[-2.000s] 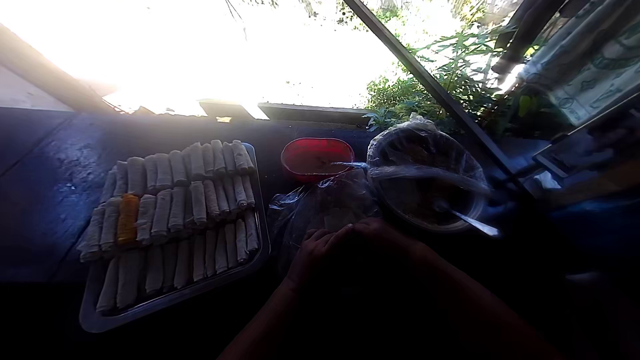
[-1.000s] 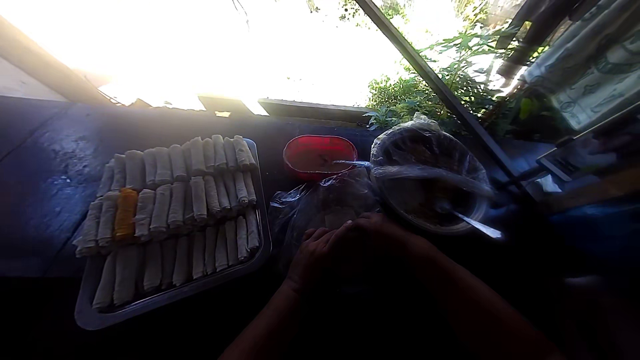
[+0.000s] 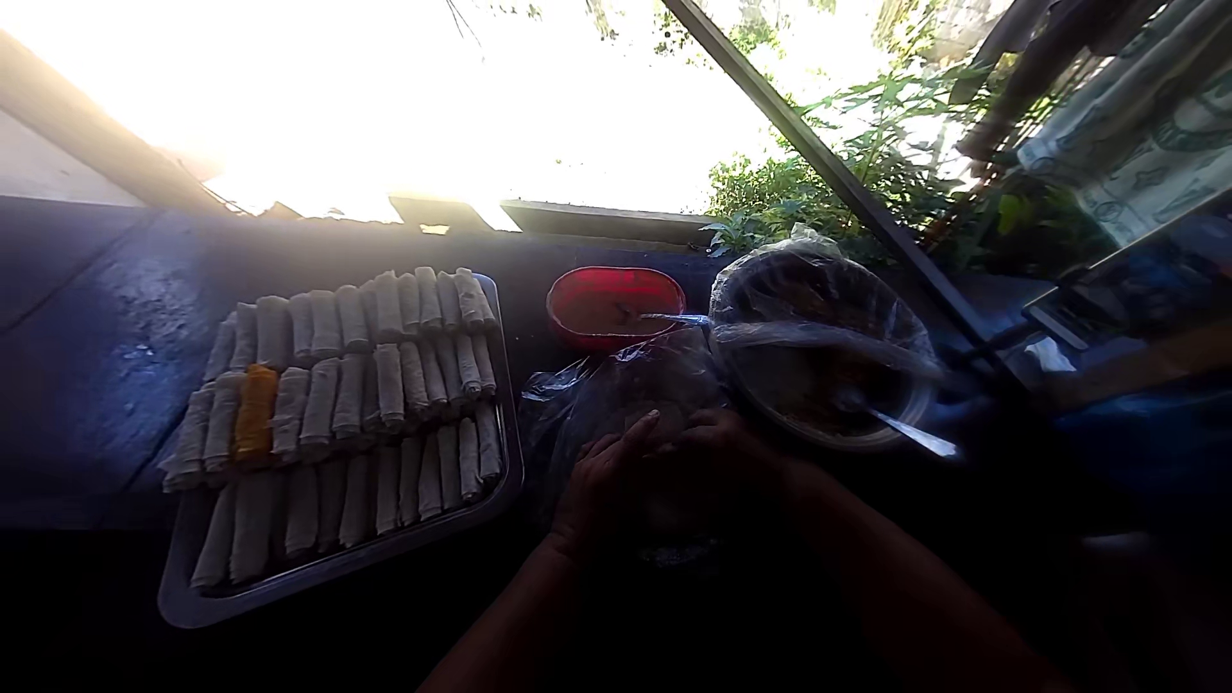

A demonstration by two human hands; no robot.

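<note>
My left hand [image 3: 604,481] and my right hand [image 3: 727,445] are close together over a clear plastic sheet or bag [image 3: 568,409] in deep shadow. What lies under the fingers is too dark to make out. Just behind them is a red oval container [image 3: 616,337] with pale contents and a utensil handle [image 3: 674,318] over its rim. To the right stands a round bowl [image 3: 926,409] partly covered by clear plastic film, a metal spoon [image 3: 914,432] leaning out of it. At left, a metal tray [image 3: 513,462] bears pale rolled wrappers [image 3: 318,409] in stacked rows, one of them orange [image 3: 255,414].
A dark tabletop [image 3: 106,385] extends left of the tray. Behind it run a ledge [image 3: 606,221] and a slanted bar [image 3: 818,154], with green plants [image 3: 847,183] beyond. Patterned cloth [image 3: 1155,144] hangs at upper right.
My left hand's fingers have lifted and spread a little from my right hand. The tray, the red container and the bowl have stayed in place.
</note>
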